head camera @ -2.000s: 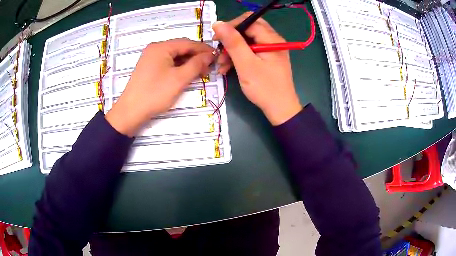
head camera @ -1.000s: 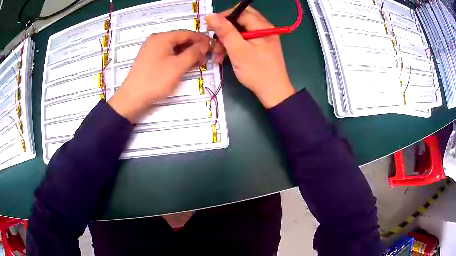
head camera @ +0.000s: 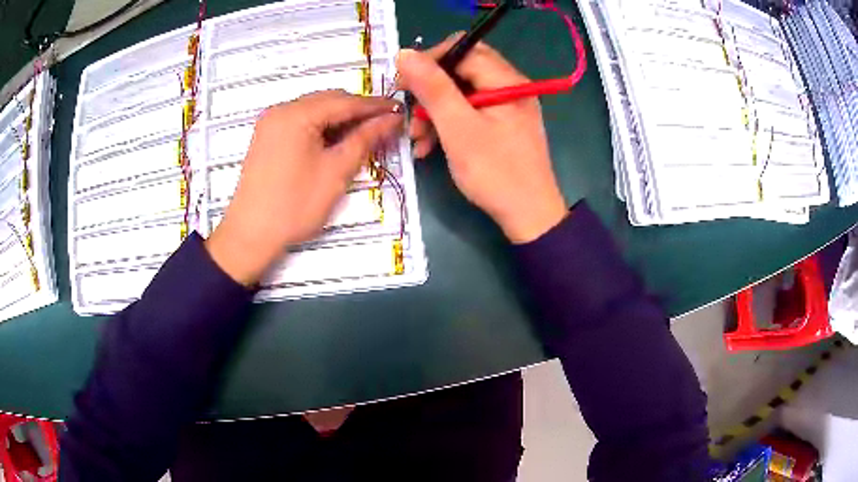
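The white blister tray (head camera: 94,282) lies flat on the green mat, with long white pouch cells (head camera: 122,226) in two columns. Yellow tape patches (head camera: 398,256) and thin red and black lead wires (head camera: 400,193) run along the cell ends. My left hand (head camera: 301,174) is over the right column, its thumb and forefinger pinched on a tiny pale wire tip (head camera: 397,108). My right hand (head camera: 494,132) holds the black test probe (head camera: 478,36) and red test probe (head camera: 527,91) together beside it. The probe tips are hidden or blurred at the fingers.
Filled tray stacks stand at the right (head camera: 649,202) and left (head camera: 47,282). More trays (head camera: 828,75) lean at the far right. A black cable (head camera: 85,30) lies at the upper left. A red stool (head camera: 776,315) stands below the bench edge at right, another (head camera: 28,452) at lower left.
Compared with one second ago, both hands are slightly lower in the view, nearer me along the tray. The left fingers are still pinched and the right hand still holds both probes.
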